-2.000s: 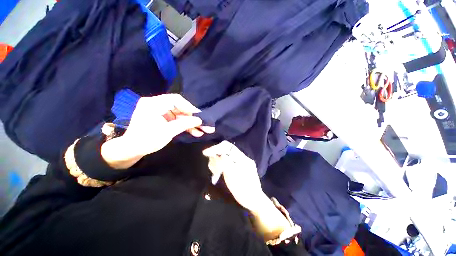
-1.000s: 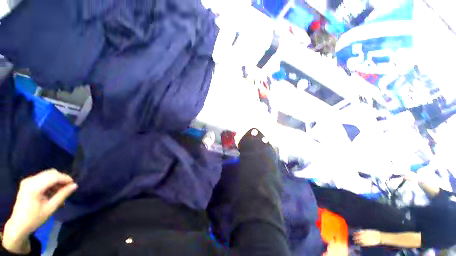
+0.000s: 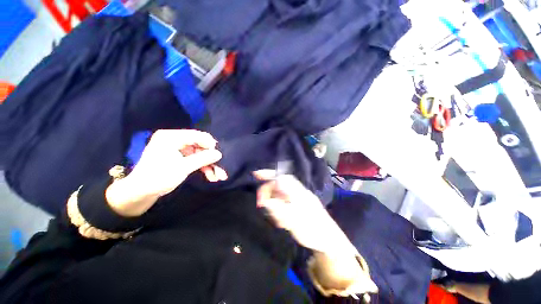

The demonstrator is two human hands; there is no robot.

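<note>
A navy garment piece point(image 3: 252, 151) lies across my lap, with a fold standing up between my hands. My left hand point(image 3: 163, 169) is at its left side, fingertips pinched on the cloth edge. My right hand point(image 3: 290, 205) is in front of the cloth at centre, a little lower, and blurred. A small pale item point(image 3: 285, 168) shows at its fingertips, too blurred to name. The two hands are apart.
Large navy garment piles point(image 3: 77, 107) lie at left and on the table point(image 3: 379, 113). A blue basket point(image 3: 184, 83) shows between them. Looped scissors point(image 3: 438, 113) lie on the table; a dark red pouch point(image 3: 357, 165) is below its edge. Another person's forearm point(image 3: 474, 291) shows at lower right.
One second ago the view was turned right, my left hand was low at left and a dark sleeve reached forward. Now the view is back and both hands are at the cloth.
</note>
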